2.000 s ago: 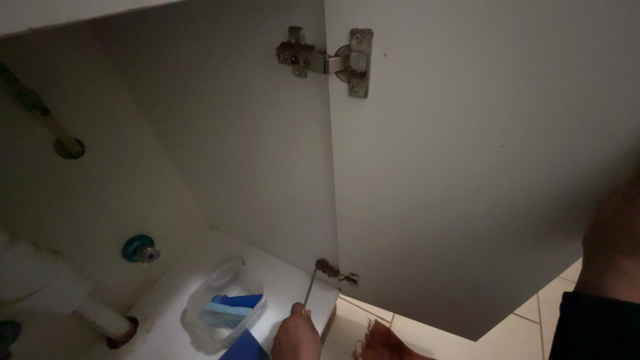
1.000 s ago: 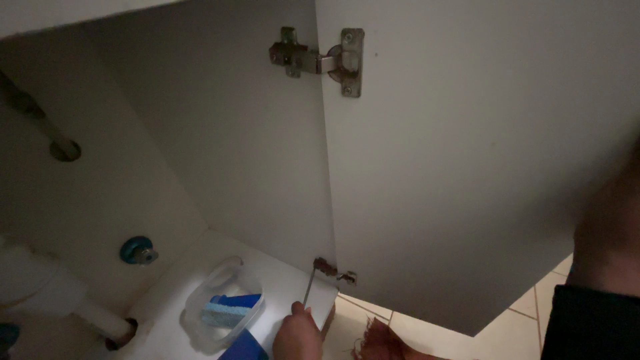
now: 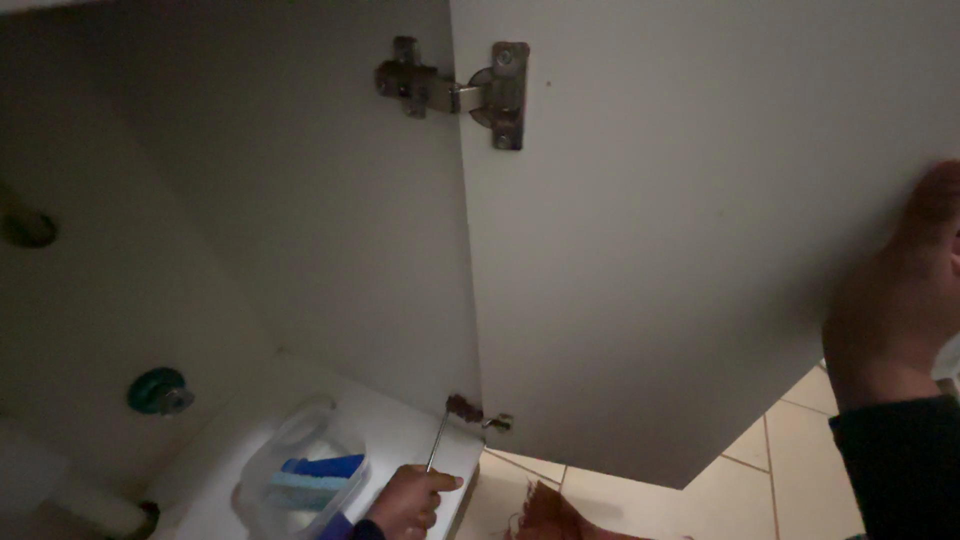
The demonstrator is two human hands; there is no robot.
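My left hand (image 3: 409, 499), low in the view, is closed on a screwdriver (image 3: 437, 441); its thin metal shaft reaches up to the rusty lower hinge (image 3: 465, 409) on the cabinet's side panel. The handle is hidden in my fingers. On the right, my right hand (image 3: 889, 307) is at the outer edge of the white cabinet door (image 3: 652, 247); part of it lies outside the view, its fingertips not visible. Higher up, a metal concealed hinge (image 3: 457, 91) joins the door and the side panel.
A clear plastic container (image 3: 255, 457) with blue items (image 3: 322, 466) stands on the cabinet floor. A valve with a green flange (image 3: 159, 391) and a white drain pipe (image 3: 97, 502) are at the left. Below the door are floor tiles (image 3: 637, 472) and a frayed reddish-brown thing (image 3: 555, 514).
The view has shifted slightly, and more of my right hand shows. The screwdriver's tip remains at the lower hinge.
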